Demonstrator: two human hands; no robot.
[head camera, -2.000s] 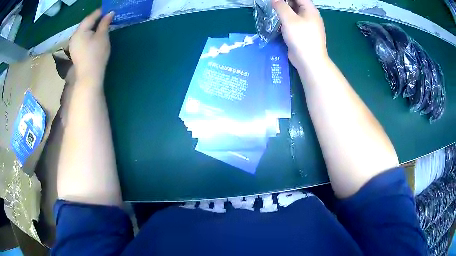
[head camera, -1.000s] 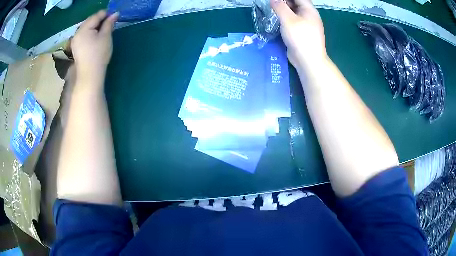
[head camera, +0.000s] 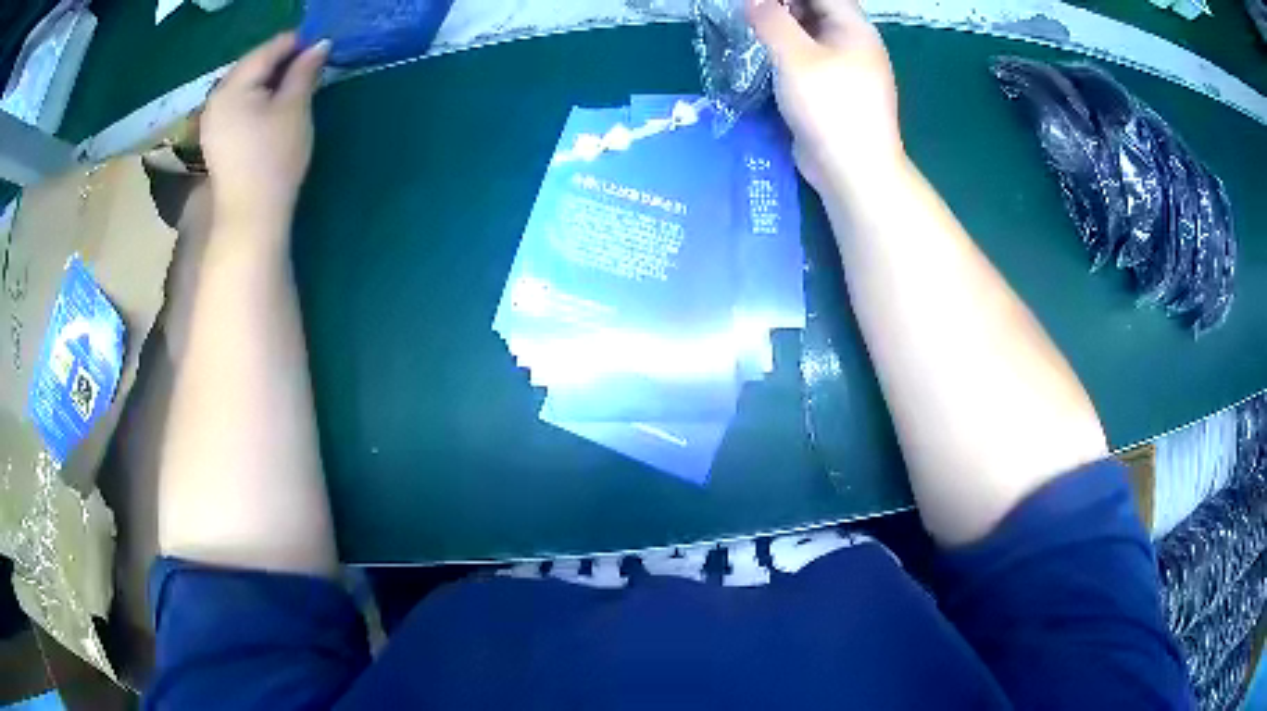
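Observation:
My left hand (head camera: 260, 118) is at the upper left, with thumb and fingers pinching the lower left corner of a blue leaflet (head camera: 373, 28) over the white rail. The leaflet's top is cut off by the picture's edge. My right hand (head camera: 831, 84) is at the top centre, shut on a bag with dark contents in clear shiny film (head camera: 734, 63). The bag's lower end hangs at the top edge of a fanned stack of blue leaflets (head camera: 625, 264) on the green bench. Glare hides part of the stack's print.
Several black bagged bundles (head camera: 1132, 195) overlap on the bench at right. Torn brown cardboard (head camera: 132, 243) with a blue card (head camera: 77, 358) lies at left. A worn white rail (head camera: 556, 25) crosses behind. A carton of shiny black bundles (head camera: 1223, 556) stands lower right.
My left hand and its leaflet have shifted slightly to the right and down since the earliest frame. My right hand and the bag have hardly moved. White items beyond the rail at top left have shifted.

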